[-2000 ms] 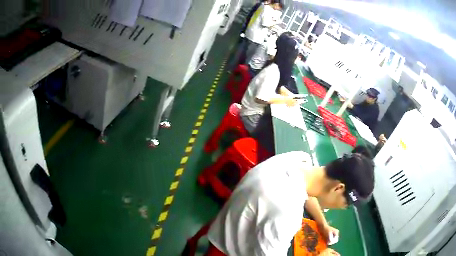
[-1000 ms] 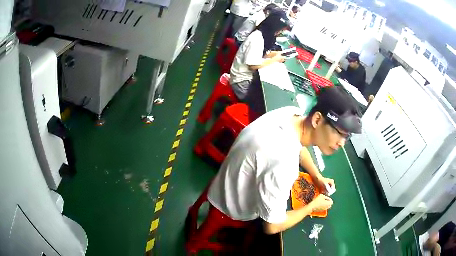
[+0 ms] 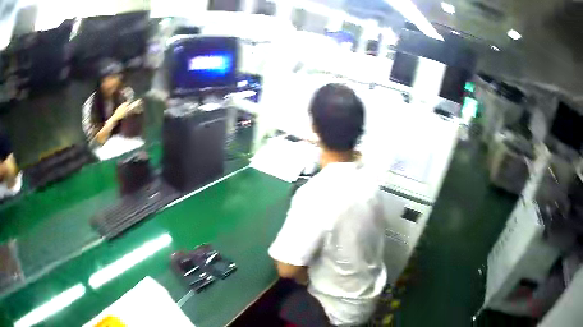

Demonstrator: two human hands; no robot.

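Neither of my hands is in view. Several black part-built phones [image 3: 202, 265] lie in a loose group on the green bench [image 3: 224, 211], in front of me. A white work sheet [image 3: 144, 305] shows at the bottom edge. A small piece of the yellow-orange parts tray [image 3: 110, 321] lies on it, cut off by the picture's edge. The picture is blurred, so details of the phones cannot be told.
A person in a white shirt [image 3: 339, 236] is at the bench's right side, near white papers [image 3: 284, 158]. A keyboard [image 3: 134, 207], small dark box [image 3: 134, 174], computer tower [image 3: 195, 150] and monitor [image 3: 203, 64] stand beyond. Another person [image 3: 110, 112] is across the bench.
The view has swung away from the aisle, the red stools and the person bent over the orange tray. It now shows the bench with phones, keyboard and monitor.
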